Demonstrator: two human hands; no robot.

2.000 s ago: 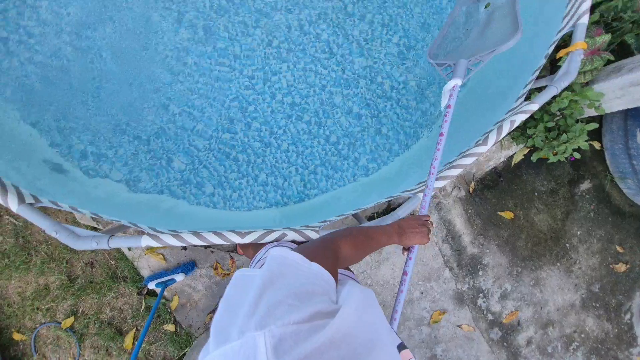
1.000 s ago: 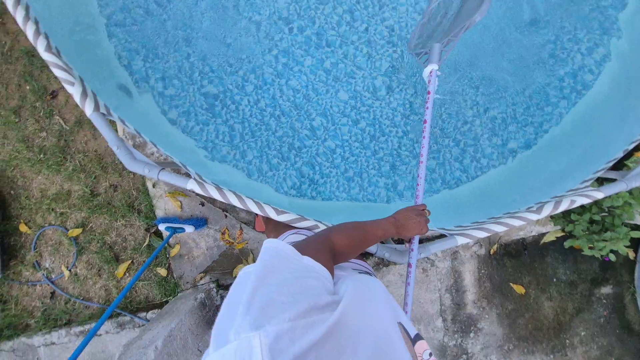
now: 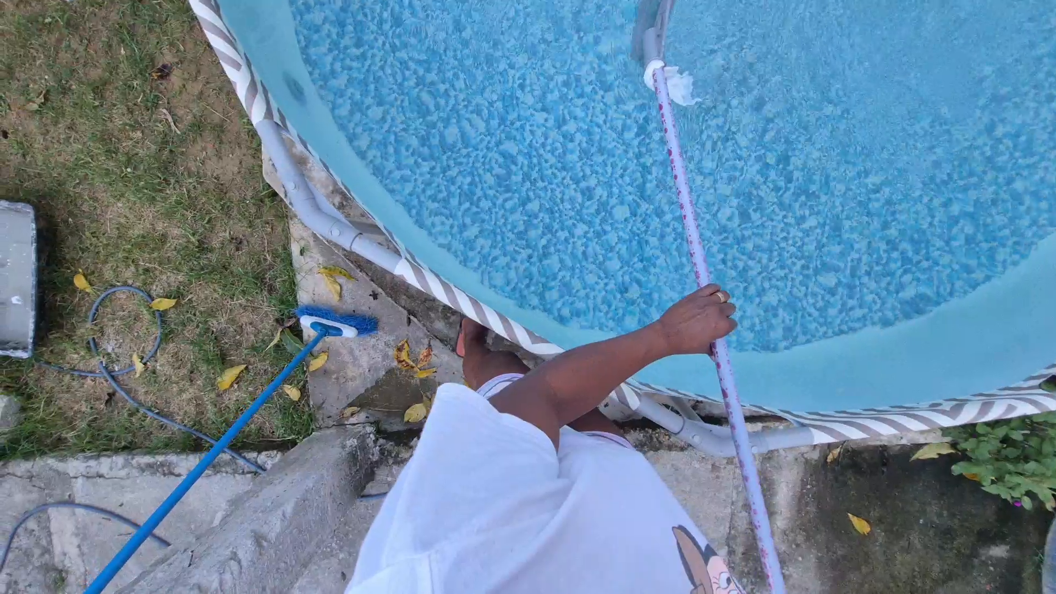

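My left hand (image 3: 698, 319), with a ring on one finger, is closed around a pale purple pole (image 3: 683, 186) with reddish speckles. The pole runs from the bottom edge up over the pool wall. At its top, white material (image 3: 672, 84) is wrapped around the joint with the grey frame of a skimmer net (image 3: 652, 37), which is cut off by the top edge. Below the net is the blue patterned water (image 3: 511, 190) of a round framed pool. My right hand is not in view, and the pole's lower end is hidden.
The pool's grey tube frame (image 3: 301, 186) curves past my legs. A blue-handled brush (image 3: 206, 458) leans left, near a concrete ledge (image 3: 280, 503). A thin hose (image 3: 124, 388) loops on the grass beside a grey container (image 3: 16, 280). Leafy plants (image 3: 1011, 462) grow at right.
The view has shifted left, bringing in more grass and the grey container. The net has moved farther out towards the top edge; my left hand still holds the pole.
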